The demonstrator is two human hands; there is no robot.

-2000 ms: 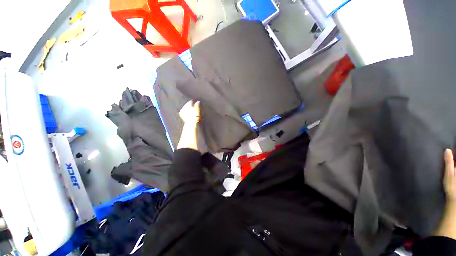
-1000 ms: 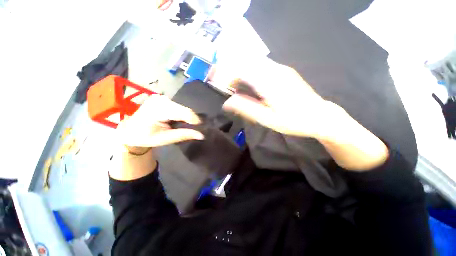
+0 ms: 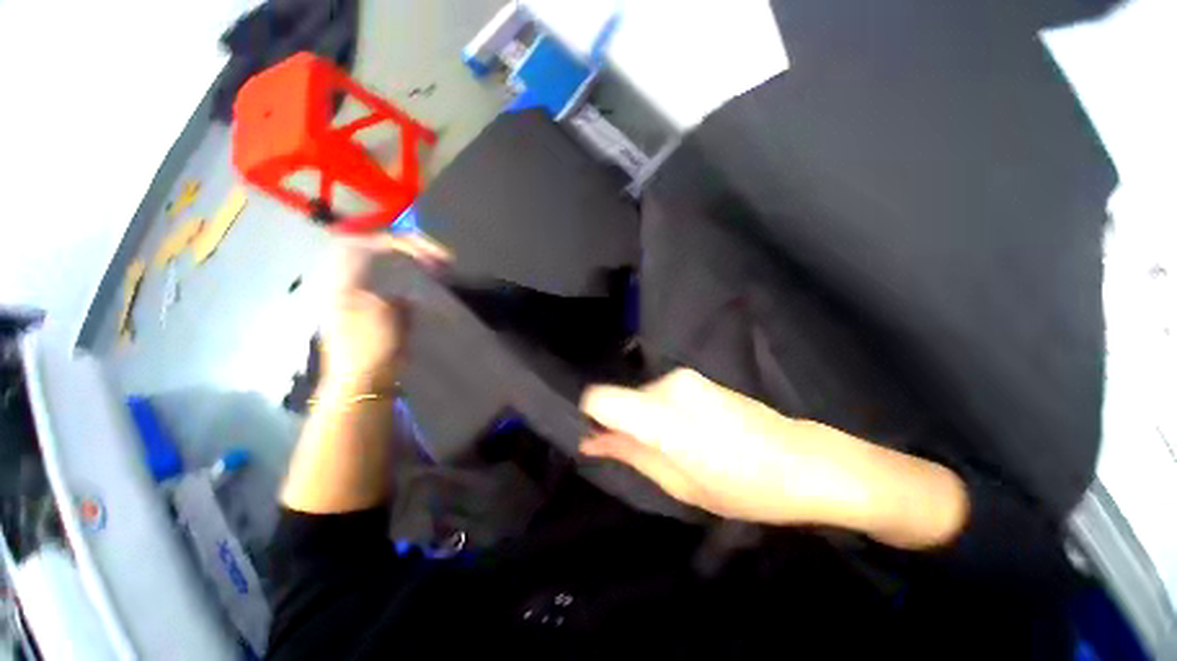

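Observation:
A dark grey cloth piece (image 3: 484,359) is stretched between my two bare hands as a folded band, above my lap. My left hand (image 3: 362,310) is blurred and grips its upper left end. My right hand (image 3: 678,433) pinches it near its lower right part, fingertips closed on the edge. A large dark cut panel (image 3: 891,220) lies over the white table at the right and hangs down toward my lap. Dark cut pieces (image 3: 529,200) lie in a stack behind the held cloth.
A red plastic stool (image 3: 278,129) stands on the floor at the upper left. A white machine head (image 3: 97,504) is at the lower left. A blue and white machine part (image 3: 553,75) is at the top. The white table's edge (image 3: 1123,555) runs along the right.
My hands have moved lower and farther apart. The cloth, bunched between them a second ago, now stretches as a band. The large panel shows more fully at the right.

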